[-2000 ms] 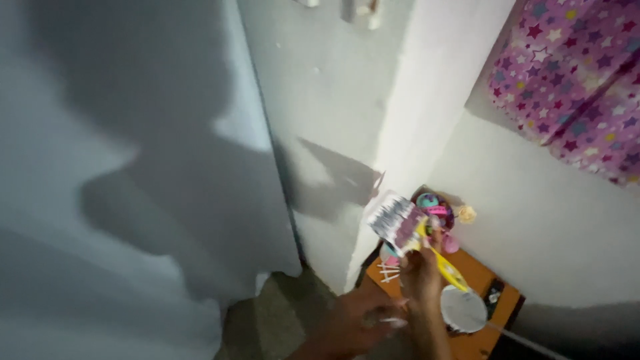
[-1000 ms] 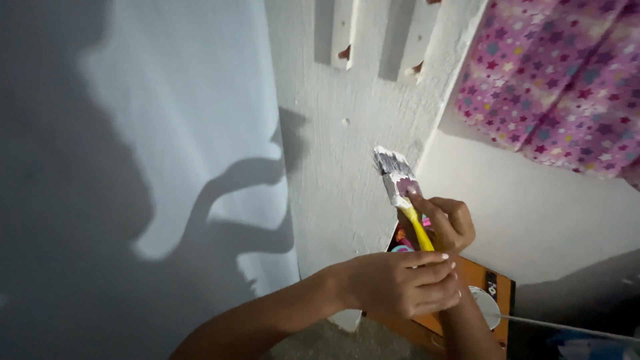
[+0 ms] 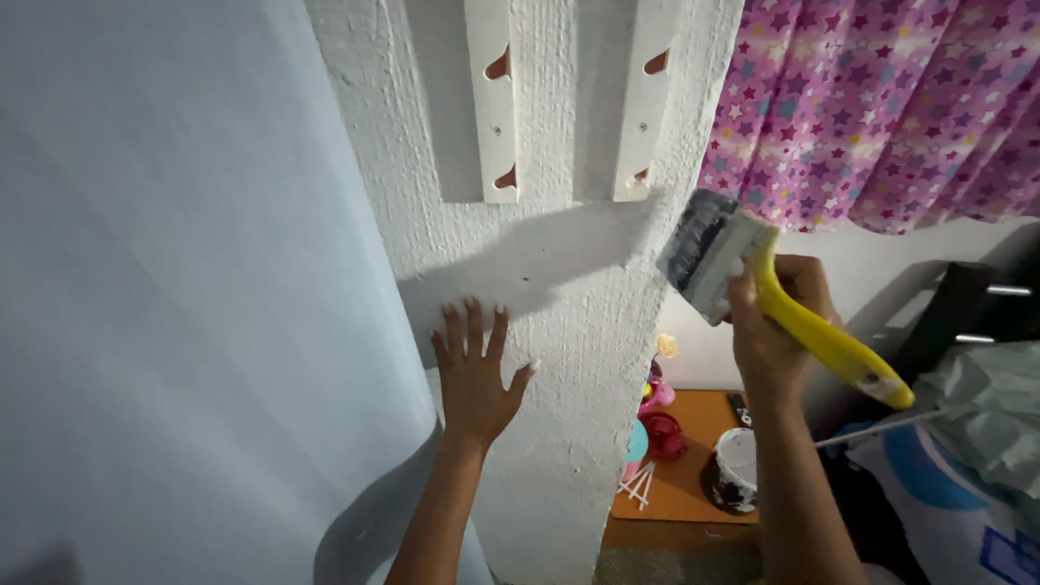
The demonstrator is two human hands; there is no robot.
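Observation:
My left hand (image 3: 479,390) lies with fingers spread against the white textured wall (image 3: 561,357), below two slotted shelf rails. In my right hand (image 3: 772,325) is a wide paintbrush (image 3: 731,260) with a yellow handle; the thumb presses near its paint-smeared ferrule. Its dark bristles, streaked with white paint, point up and left near the wall's right edge. Whether they touch the wall, I cannot tell. A paint-stained tub (image 3: 735,467) of white paint stands on the orange-brown table below, partly behind my right forearm.
Two white slotted rails (image 3: 496,106) are fixed to the wall above. A pale blue curtain (image 3: 203,284) hangs at the left, a pink star-patterned curtain (image 3: 877,106) at the upper right. The table (image 3: 682,508) holds toys and white sticks. Bags (image 3: 934,471) lie at the lower right.
My hands have moved apart: the left went from beside the right onto the wall, while the right still holds the brush. The view has shifted closer to the wall.

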